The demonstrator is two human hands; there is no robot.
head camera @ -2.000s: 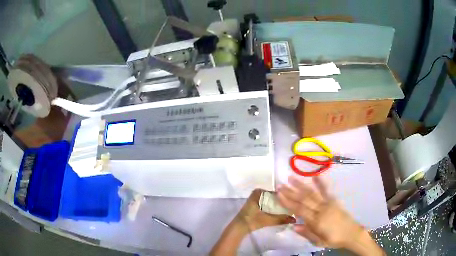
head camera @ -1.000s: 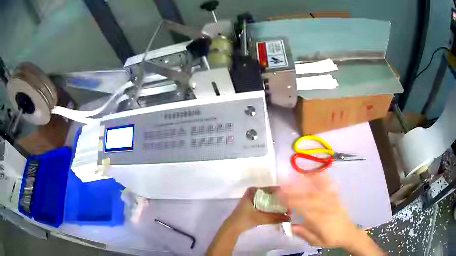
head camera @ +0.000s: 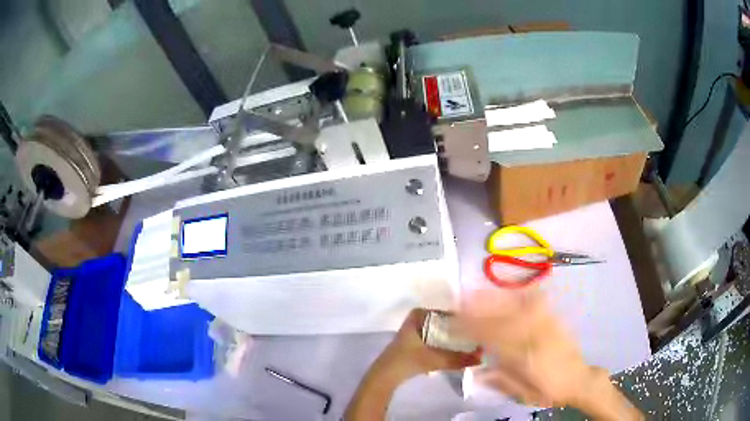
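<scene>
My left hand (head camera: 405,352) is closed around a strip bundle (head camera: 444,331), a thick whitish block whose lined end shows between thumb and fingers. My right hand (head camera: 534,349) is blurred and lies over the bundle's right side; its fingers hide most of that side, and whether it grips anything is unclear. A small white piece (head camera: 469,383) shows below the bundle, between the hands. Both hands are above the bench at the front, near the machine's lower right corner.
The cutting machine (head camera: 321,296) stands behind the hands. Scissors (head camera: 520,256) and a hex key (head camera: 299,390) lie on the bench (head camera: 576,304). Two white strips (head camera: 521,137) lie on the cardboard box (head camera: 567,191). Blue trays (head camera: 164,349) are at left, near the supply reel (head camera: 57,168).
My right hand has moved over the bundle and stays blurred. My left hand keeps hold of it. The feed strips by the reel have gone from sagging to straight. The view has shifted slightly.
</scene>
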